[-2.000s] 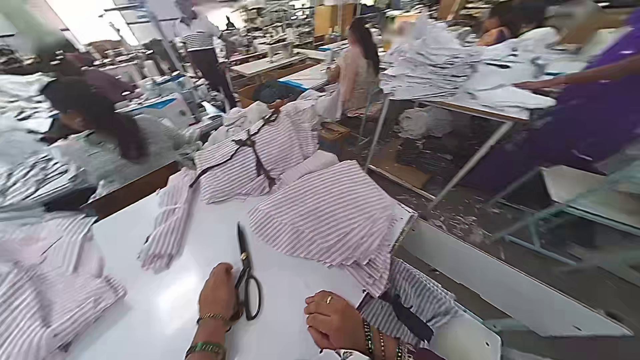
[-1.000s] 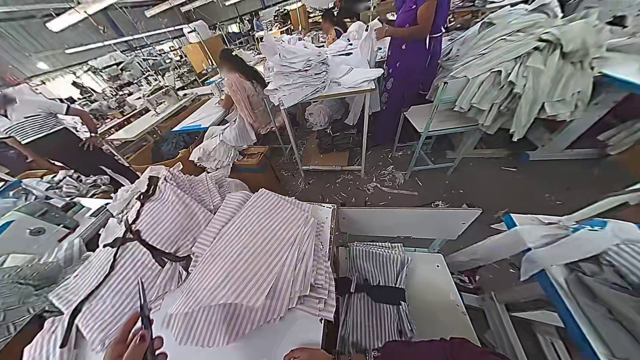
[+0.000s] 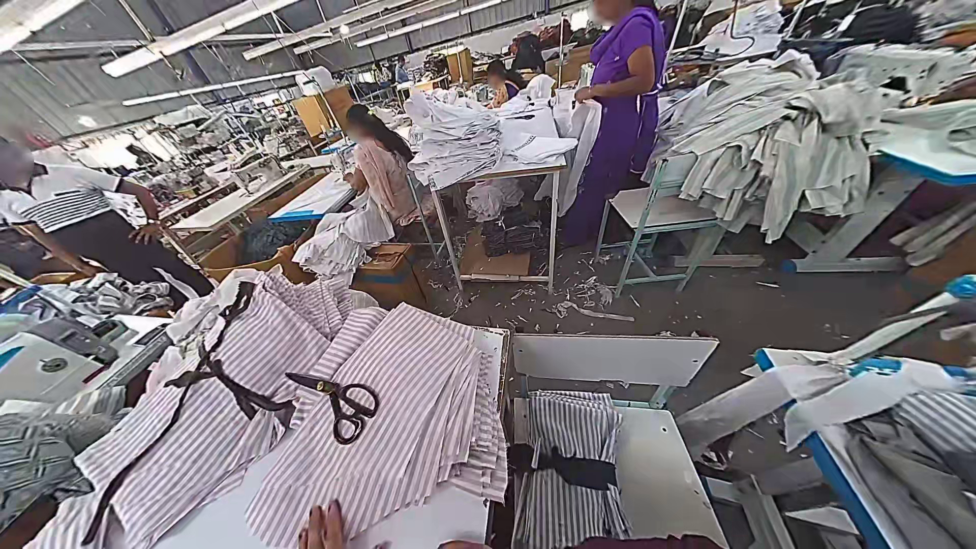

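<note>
Black-handled scissors [image 3: 347,404] lie partly spread on a fanned stack of striped fabric pieces [image 3: 381,450] on the white table. At the bottom edge, the fingers of my left hand [image 3: 324,526] touch or hover by the stack's near edge, holding nothing visible. Of my right side only a dark sleeve [image 3: 648,542] and a sliver at the lower edge show; the hand is hardly in view. Left of the scissors lies a striped bundle [image 3: 259,366] tied with a dark strip. Another striped bundle [image 3: 568,503] with a dark band rests on the seat to the right.
A white-seated chair [image 3: 663,465] stands against the table's right side. Beyond it a blue-edged table [image 3: 820,457] holds cloth. Ahead, a person in purple [image 3: 625,99] stands by a table of white garments [image 3: 457,141]; a seated person [image 3: 381,168] is nearer left.
The scissors, near my left hand on the table and then held upright by it, now lie on the striped stack, let go. The view has swung right. My right hand has mostly left view.
</note>
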